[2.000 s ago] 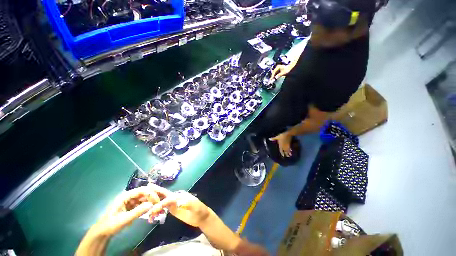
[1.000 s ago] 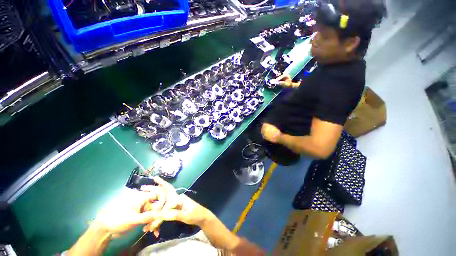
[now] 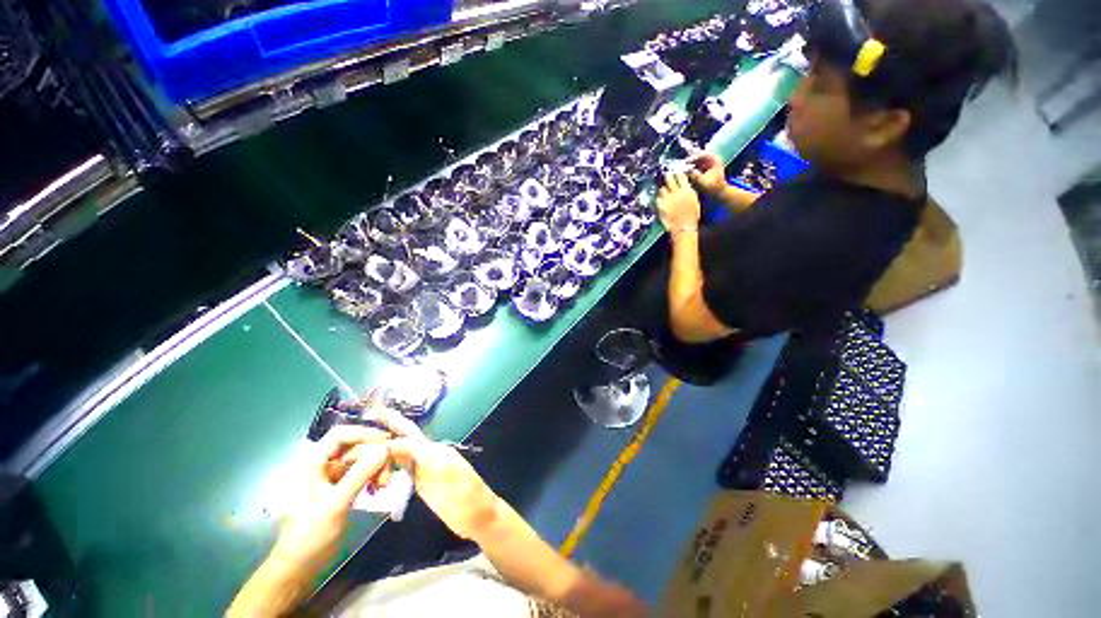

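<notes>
My left hand (image 3: 328, 483) and my right hand (image 3: 417, 465) meet above the near edge of the green bench (image 3: 181, 429), fingers bent and touching. Anything between the fingertips is too small and blurred to name. A white piece (image 3: 389, 496) with a reddish spot shows just below the fingers; I cannot tell whether it is held. Just beyond my hands lie a black part (image 3: 328, 414) and a round silver-white unit (image 3: 414, 389). A thin pale lead shows beside my right hand.
Dense rows of round wired units (image 3: 462, 293) fill the bench ahead. A blue bin (image 3: 290, 36) is on the rack above. A neighbouring worker in black (image 3: 785, 254) sits at right. A clear round stool (image 3: 613, 398), black perforated trays (image 3: 860, 392) and a carton (image 3: 743, 555) are on the floor.
My hands stay together; their fingers have shifted, and the white piece shows below them again. The neighbouring worker has raised the lower hand to the bench, near the other. The view has shifted slightly.
</notes>
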